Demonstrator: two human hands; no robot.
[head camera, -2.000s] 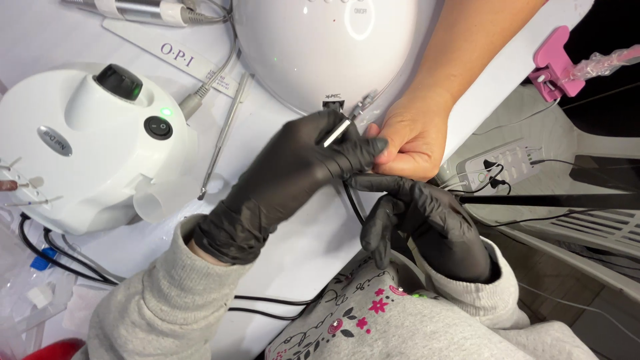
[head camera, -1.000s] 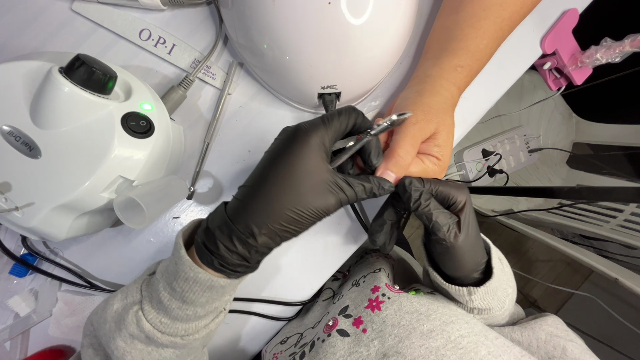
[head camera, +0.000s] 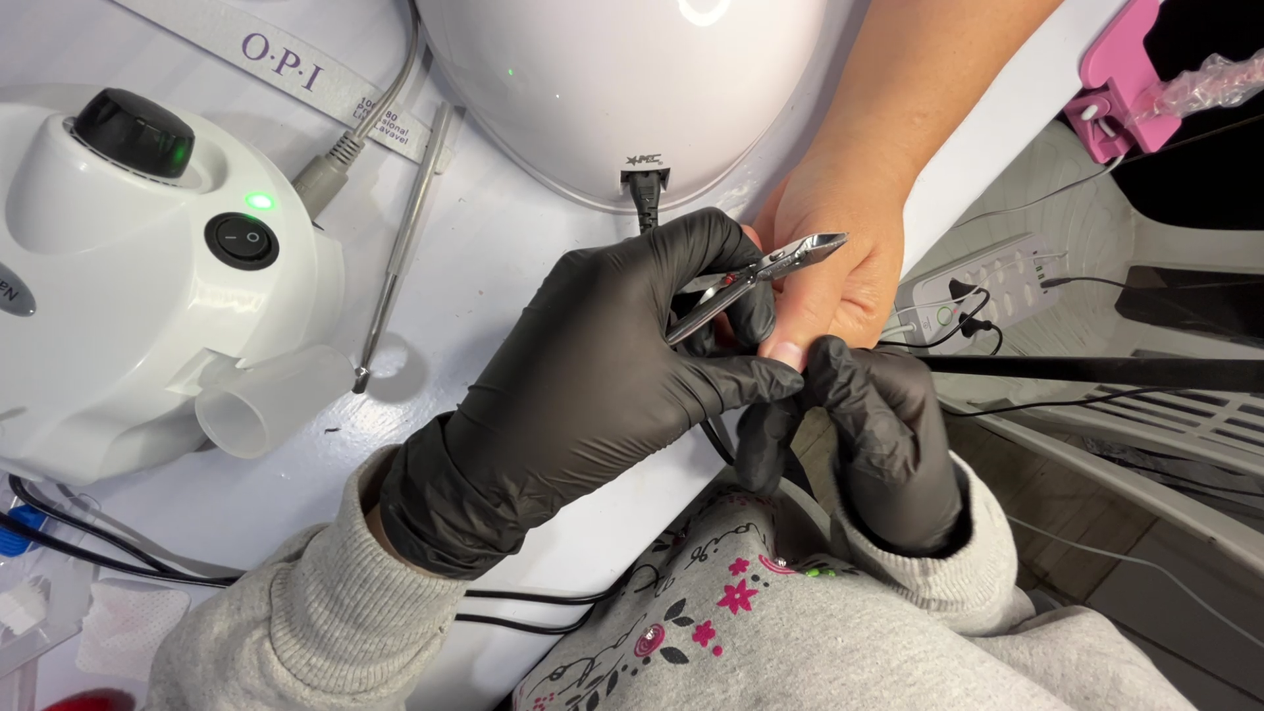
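Both my hands wear black gloves. My left hand (head camera: 583, 385) holds metal cuticle nippers (head camera: 760, 281) against its palm, their jaws pointing up and right, while its thumb and fingers pinch the thumb of another person's hand (head camera: 839, 257). That thumb's nail (head camera: 786, 354) faces up between my two hands. My right hand (head camera: 884, 425) touches the same thumb's tip from the right with its bent fingers; whether it also grips it is hard to see. The other person's forearm comes in from the upper right, beside a white nail lamp (head camera: 632, 79).
At left stand a white nail drill unit (head camera: 148, 257) with a green light, a nail file (head camera: 286, 69) and a metal cuticle pusher (head camera: 405, 247). Black cables (head camera: 533, 597) cross the table near my sleeves. Right, a pink clamp (head camera: 1116, 79) and a power strip (head camera: 978, 286) appear.
The nippers have swung from pointing toward the thumb to lying back in my left hand, jaws up and right. My right fingers have drawn in against the other person's thumb.
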